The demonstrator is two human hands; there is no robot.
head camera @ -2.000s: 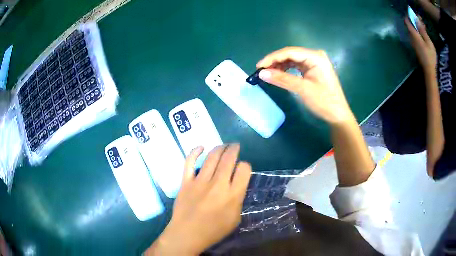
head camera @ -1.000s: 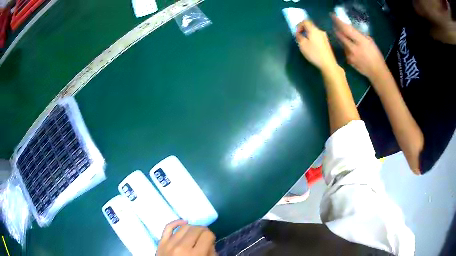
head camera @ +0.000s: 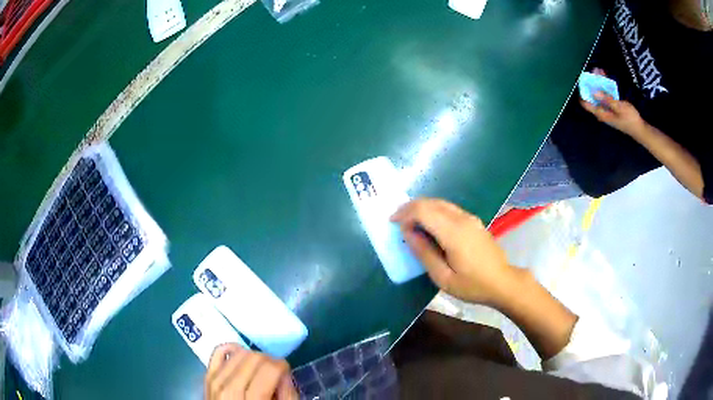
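Observation:
A pale phone back cover (head camera: 379,205) with a black lens cover (head camera: 363,186) at its top corner lies right of centre. My right hand (head camera: 461,246) has its fingers closed on the cover's lower right side. Two more covers lie side by side at lower left: one (head camera: 258,305) with its whole length showing, the other (head camera: 195,332) partly hidden. Both have black lens covers. My left hand (head camera: 250,375), cut off by the bottom edge, has curled fingers over the leftmost cover's lower end; its grip is unclear. A film sheet of dark pieces (head camera: 344,369) lies beside it at the table edge.
A stack of lens sheets (head camera: 82,246) lies left, with crumpled clear film (head camera: 30,340) below. At the far side are a white cover (head camera: 166,17), a clear bag (head camera: 288,6) and another pale piece (head camera: 469,6). A person (head camera: 618,117) at right holds a pale blue item.
My right hand has come back from the far side near the neighbour. The rightmost of the three grouped covers is gone from there; a cover now lies under my right hand. My left hand has moved slightly left.

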